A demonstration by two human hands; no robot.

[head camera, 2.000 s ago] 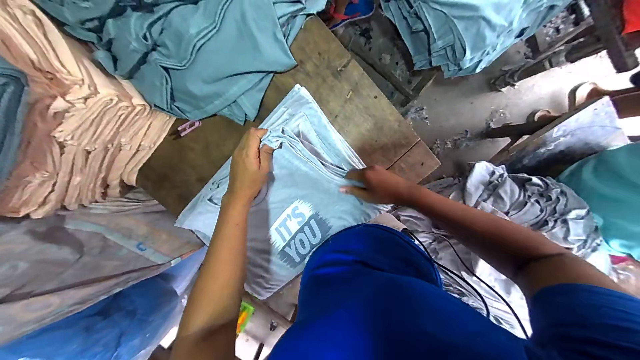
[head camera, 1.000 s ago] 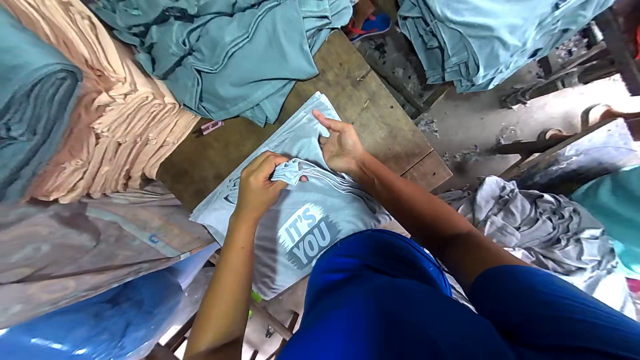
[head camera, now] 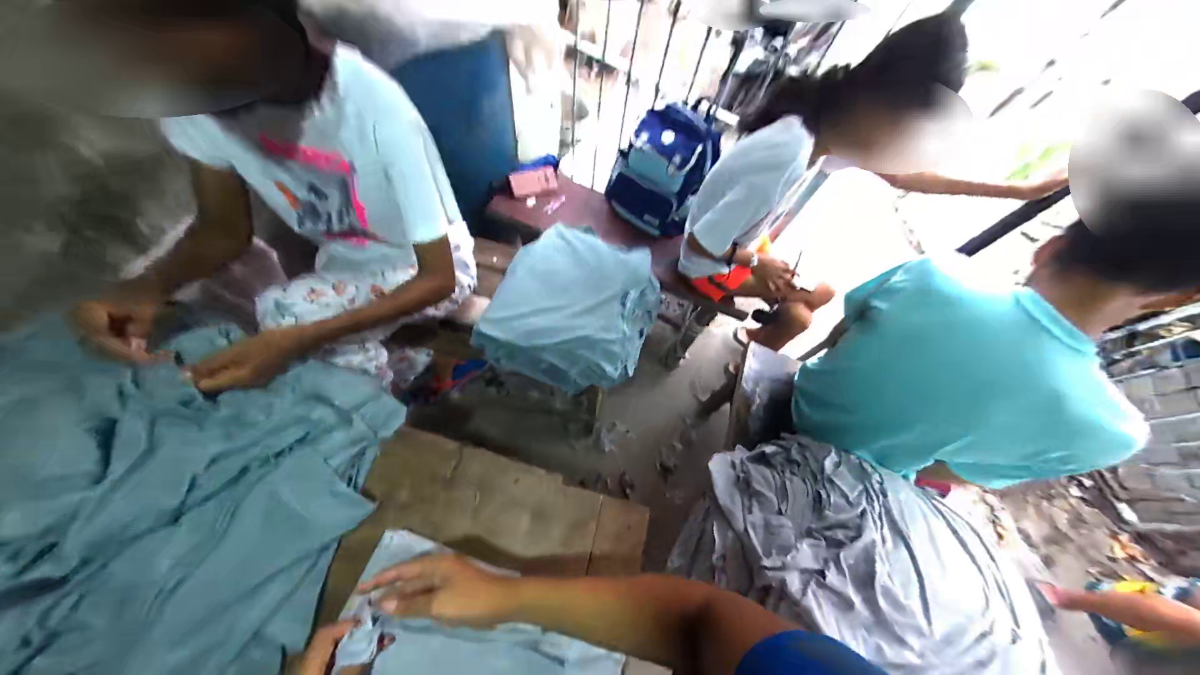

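Note:
Near the bottom edge, folded pale blue T-shirts (head camera: 478, 652) lie on a wooden table (head camera: 506, 506). My left hand (head camera: 328, 645), partly cut off by the frame, holds a bunched part of the top shirt. My right hand (head camera: 436, 589) lies over the shirts just above it, fingers extended and apart, the palm side hidden. Loose blue-green garments (head camera: 187, 525) cover the table to the left. Over them are the hands of a seated co-worker (head camera: 375, 159), working on the cloth; what they hold is too small to tell.
A stack of pale blue garments (head camera: 567, 309) stands beyond the table, near a backpack (head camera: 664, 169) on a bench. Grey cloth (head camera: 825, 553) is heaped at right, beside a person in a turquoise shirt (head camera: 966, 375). Another person (head camera: 750, 187) sits farther back.
The view has swung up, bringing several people into sight. My right hand, raised with its palm showing a second ago, now lies palm down over the shirts.

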